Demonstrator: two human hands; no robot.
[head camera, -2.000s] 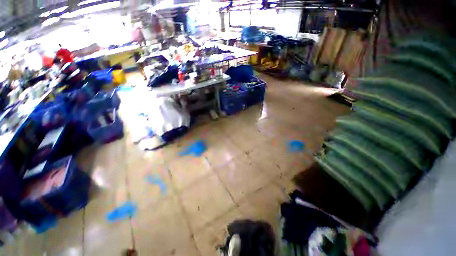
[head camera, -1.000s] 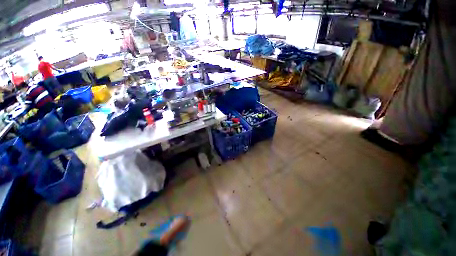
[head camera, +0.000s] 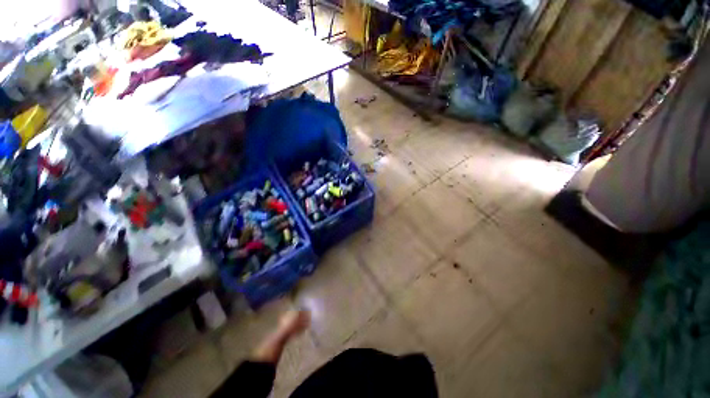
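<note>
My left hand (head camera: 289, 325), blurred and small, extends from a black sleeve at the bottom, left of my dark clothing. No object shows in it; its fingers are not clear. My right hand is not in view. Nearest beyond my left hand stands a blue crate (head camera: 274, 280) full of coloured thread spools. A second blue crate (head camera: 342, 222) of spools stands against it, behind and to the right. Both are on the tiled floor beside the tables.
A white sewing table (head camera: 86, 330) with a machine is at left. A larger white table (head camera: 300, 58) holds dark cloth and bluish-grey sheets. Bags (head camera: 529, 109) and a wooden board (head camera: 599, 74) are at back right. A hanging cloth (head camera: 662, 171) and green material (head camera: 669, 311) are at right.
The view has moved closer to the tables and spool crates, which now look larger and lie further left. My left hand, out of view two seconds ago, shows before the crates.
</note>
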